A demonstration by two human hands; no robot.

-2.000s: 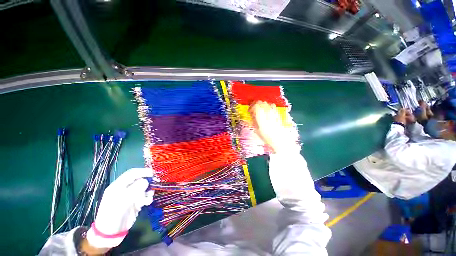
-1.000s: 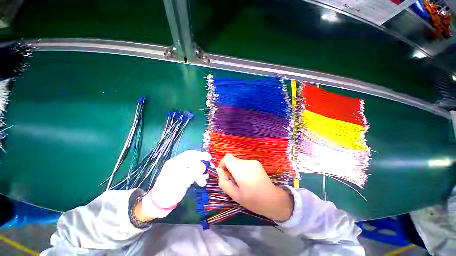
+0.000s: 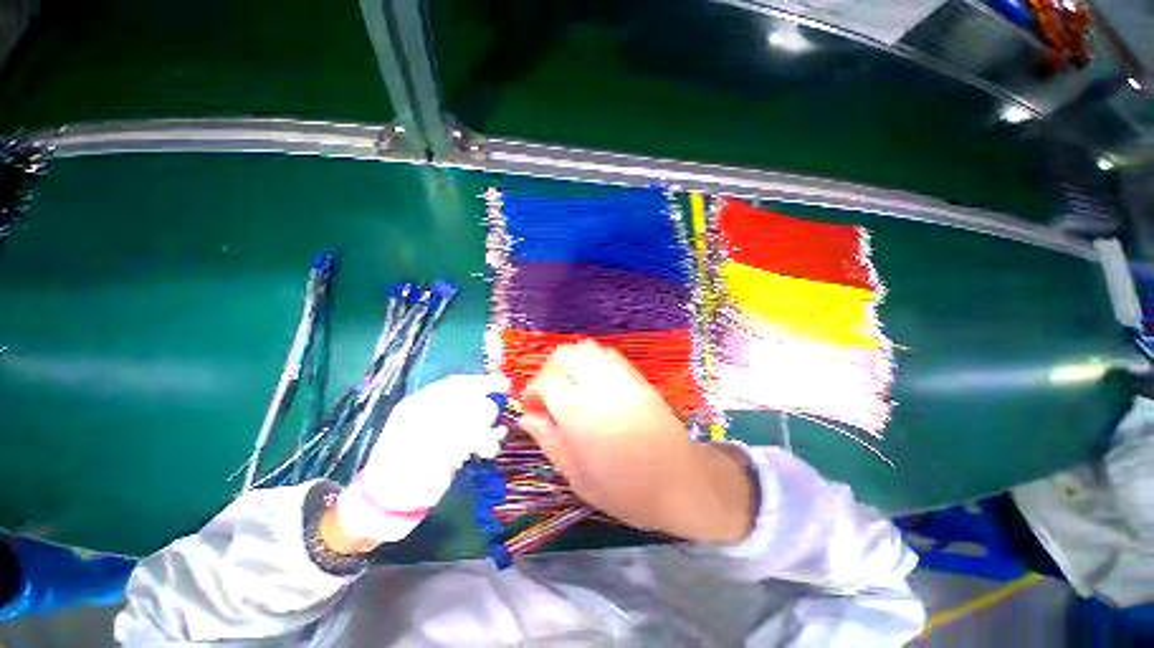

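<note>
My gloved left hand point(image 3: 424, 449) is closed on a small blue connector housing point(image 3: 499, 405) at the left edge of the red-orange wires point(image 3: 633, 360). My bare right hand point(image 3: 595, 411) is just right of it, fingertips close to the housing, over the red-orange band. Whether its fingers pinch a wire is hidden. The filled harnesses point(image 3: 538, 491) lie below, blue housings at their left end. Blue wires point(image 3: 585, 228) and purple wires point(image 3: 595, 298) lie above the red-orange band.
Right of the yellow divider strip point(image 3: 697, 234) lie red point(image 3: 794, 244), yellow point(image 3: 797, 305) and pale pink wires point(image 3: 804, 372). Partly wired harnesses point(image 3: 380, 367) lie at left. A metal rail point(image 3: 608, 165) runs along the far side. A white sleeve point(image 3: 1095, 506) shows at far right.
My right hand has moved from the pale and yellow wires at right to beside the housing in my left hand. The view has swung, then shifted slightly since one second ago.
</note>
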